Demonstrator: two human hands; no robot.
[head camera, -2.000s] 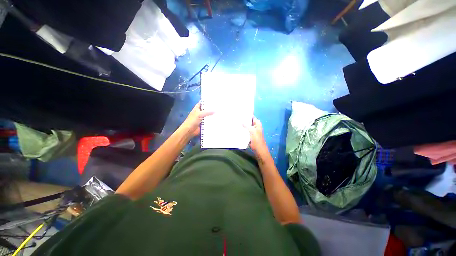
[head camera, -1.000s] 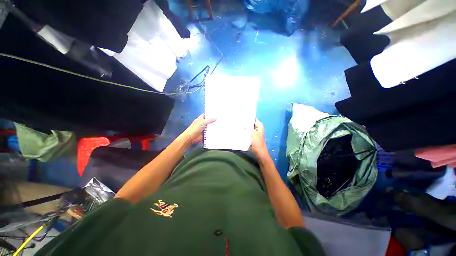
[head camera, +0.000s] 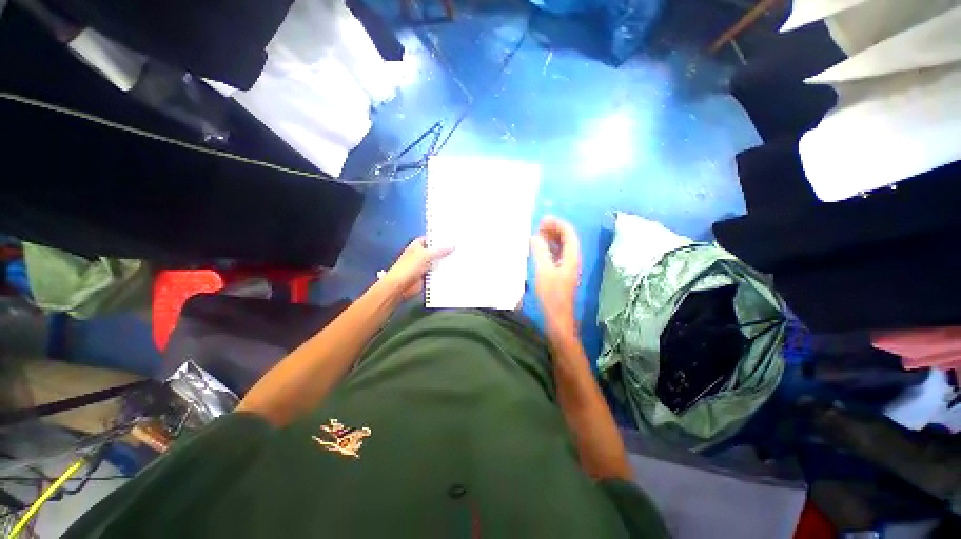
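A spiral notebook (head camera: 482, 232) with a bright white page lies open in front of my body, its wire edge on the left. My left hand (head camera: 413, 267) holds its left edge, thumb on the page. My right hand (head camera: 556, 253) is raised just beyond the right edge, fingers curled; it appears off the notebook. Whether it holds anything small cannot be told. The page is overexposed, so no writing shows.
A green woven sack (head camera: 685, 332) with dark cloth inside stands at right. Dark garments (head camera: 158, 200) and white cloth (head camera: 311, 84) hang at left, pale garments (head camera: 896, 116) at right. A red plastic stool (head camera: 181, 300) is at lower left. A thin cord crosses the left side.
My right hand has let go of the notebook's right edge and moved up and slightly outward. My left hand still holds the left edge. The view has shifted slightly.
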